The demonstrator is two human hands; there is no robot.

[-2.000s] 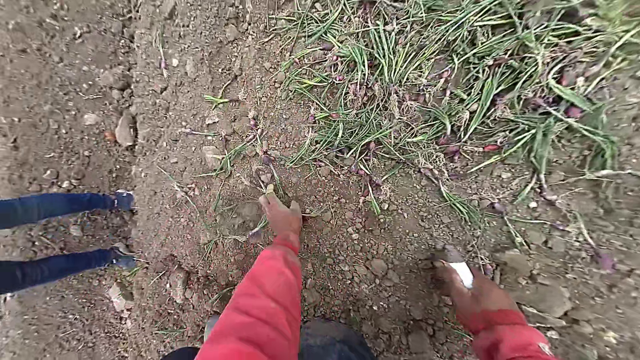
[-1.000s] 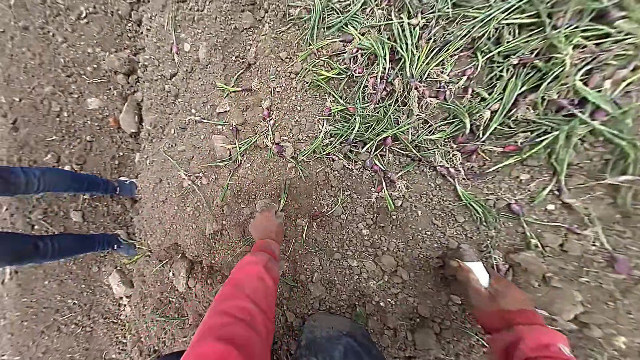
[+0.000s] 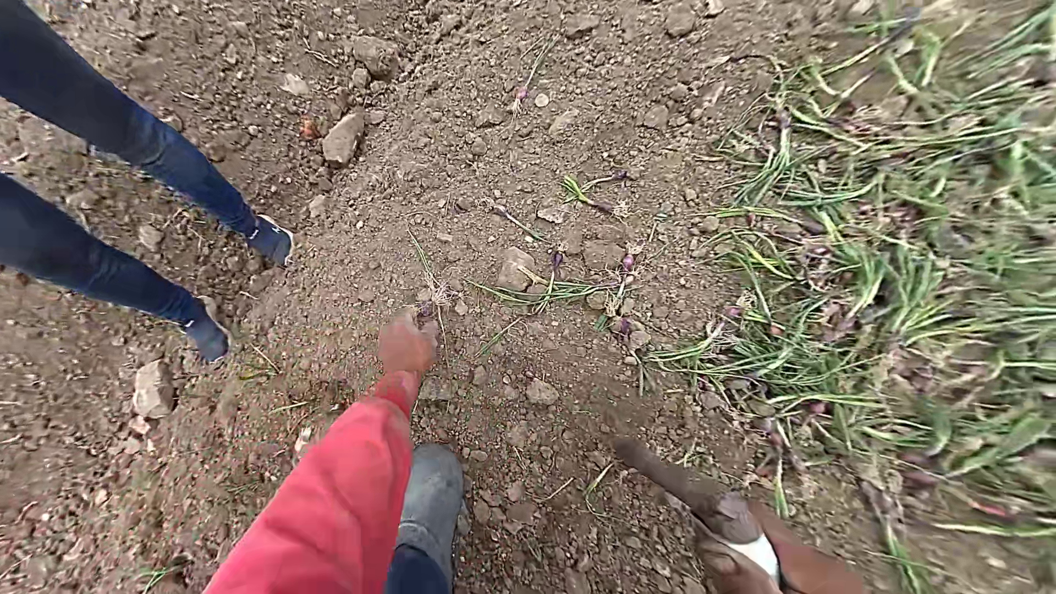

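Observation:
My left hand (image 3: 407, 340), at the end of a red sleeve, is closed at the root end of a small onion plant (image 3: 431, 290) low over the soil. At the lower right my right hand (image 3: 747, 540) is wrapped round a dark, soil-coloured tool (image 3: 672, 474) whose tip points up and left; a white patch shows between the fingers. Ahead of my left hand, several purple onions with green tops lie scattered, one of them a small bulb (image 3: 628, 262). A broad heap of onion plants (image 3: 866, 305) spreads over the right side, partly blurred.
Another person's legs in blue jeans (image 3: 157, 157) and dark shoes (image 3: 271, 240) stand at the left. A grey boot (image 3: 433, 491) is below my left hand. Stones lie about, including a larger stone (image 3: 343, 139) near the top and another stone (image 3: 153, 389) at the left.
The view has turned and shifted left. My left hand has moved left over the soil and now has an onion plant at its fingers. The right hand still holds the tool.

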